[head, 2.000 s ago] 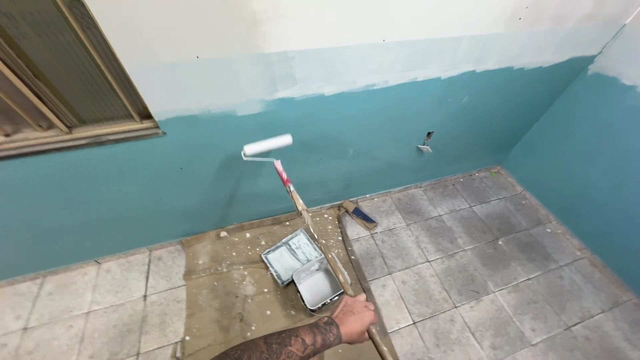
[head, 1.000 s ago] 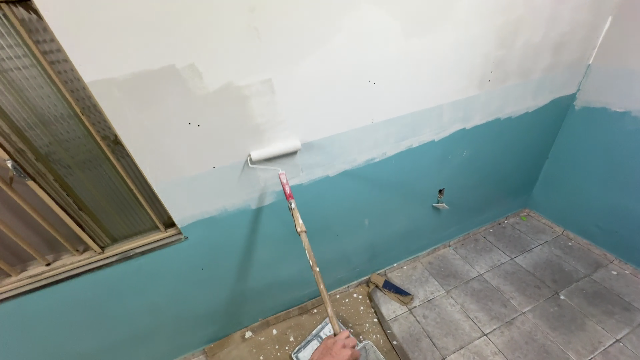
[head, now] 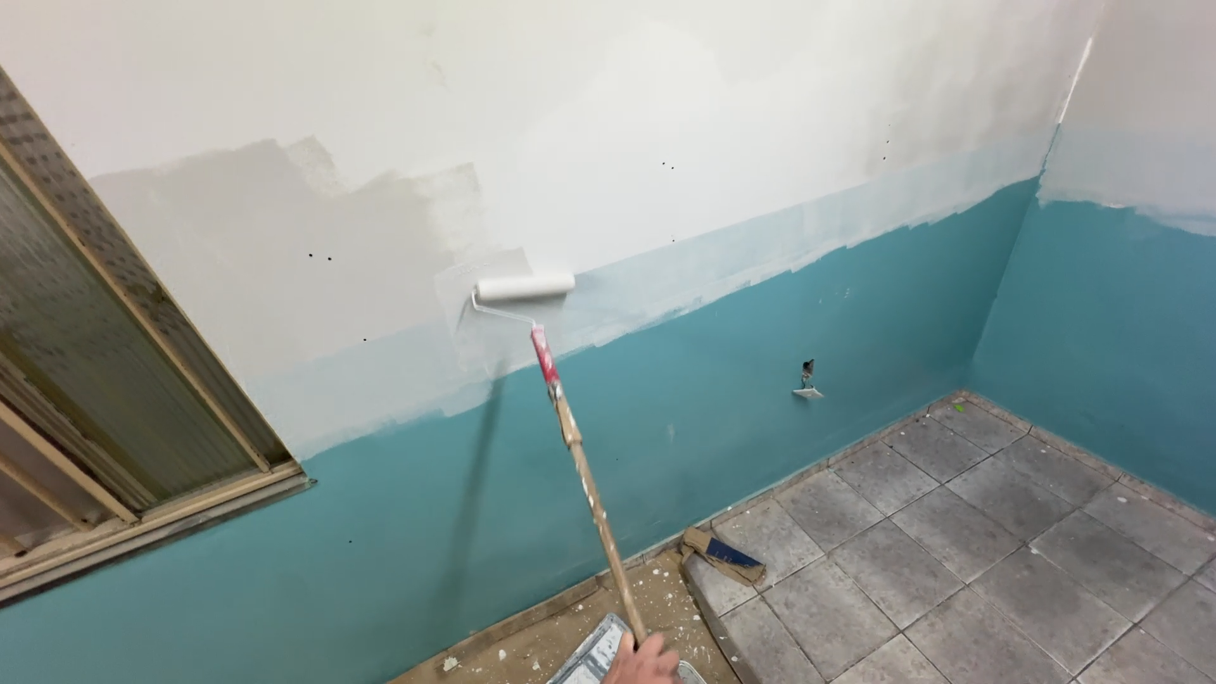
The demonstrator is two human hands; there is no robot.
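Note:
My left hand (head: pixel 644 662), at the bottom edge, is closed around a paint-spattered wooden pole (head: pixel 598 508). The pole rises to the red handle (head: pixel 543 353) of a paint roller. Its white roller sleeve (head: pixel 524 286) lies against the wall (head: pixel 608 190), over pale, fresh-looking paint above the teal lower band. Partly behind my hand is a paint tray (head: pixel 591 654), cut off by the frame. My right hand is out of view.
A metal-framed window (head: pixel 142 380) is at the left. A hole with a hanging fitting (head: pixel 807 389) is in the teal wall. A brown and dark blue object (head: pixel 725 555) lies on grey floor tiles (head: pixel 912 570), beside a paint-spotted brown floor cover (head: pixel 532 646).
The roller has gone up from in front of the teal band to the pale part of the wall. A pale patch now shows around the sleeve. The view has tilted up.

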